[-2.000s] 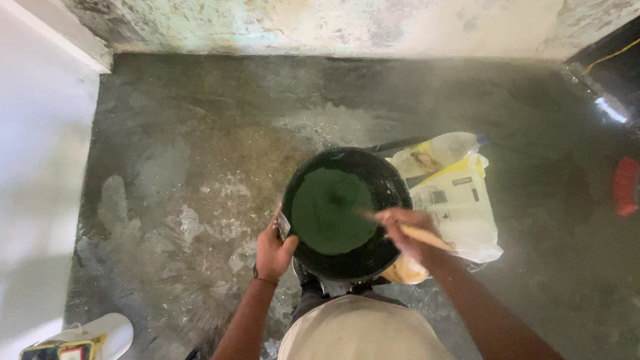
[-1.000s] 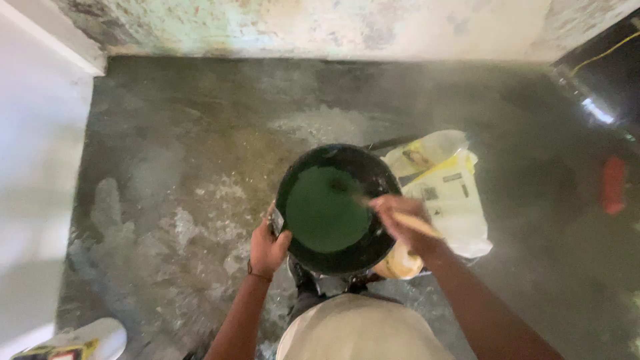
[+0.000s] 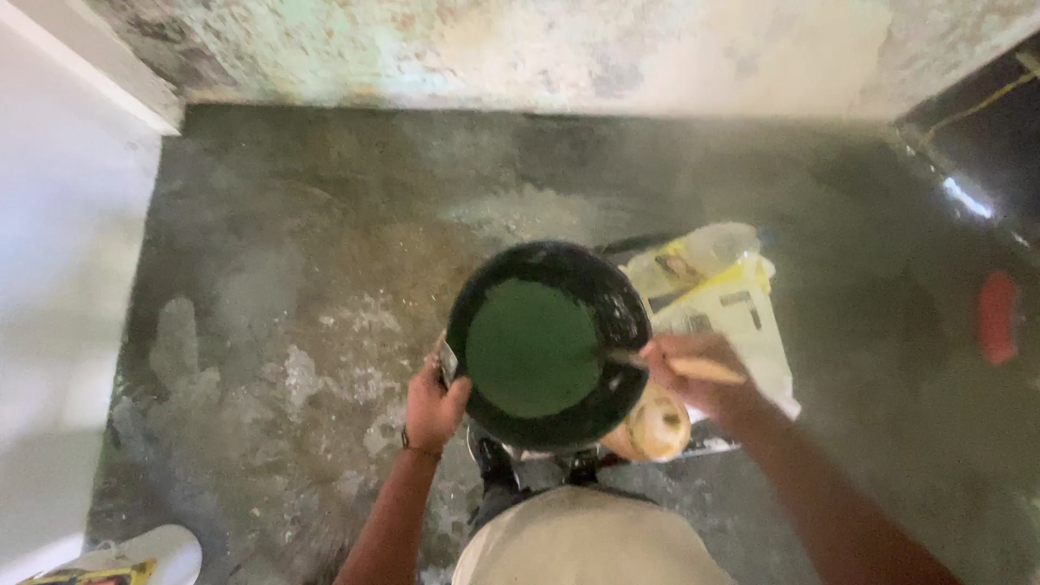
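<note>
A round black bucket with dark green liquid in it is in front of my body, over my feet. My left hand grips its left rim, thumb on the near side, beside a small pale label or tab. In my right hand, at the bucket's right rim, is a tool with a light wooden handle; its dark shaft reaches over the rim toward the liquid, and the kind of its far end cannot be told.
White and yellow plastic bags lie right of the bucket, with an orange-tinted container nearer me. A white bucket stands at the lower left. A red object is on the floor at far right. A stained wall rises ahead.
The right hand has shifted a little outward to the bucket's right rim, and the tool with it. The left hand still holds the left rim.
</note>
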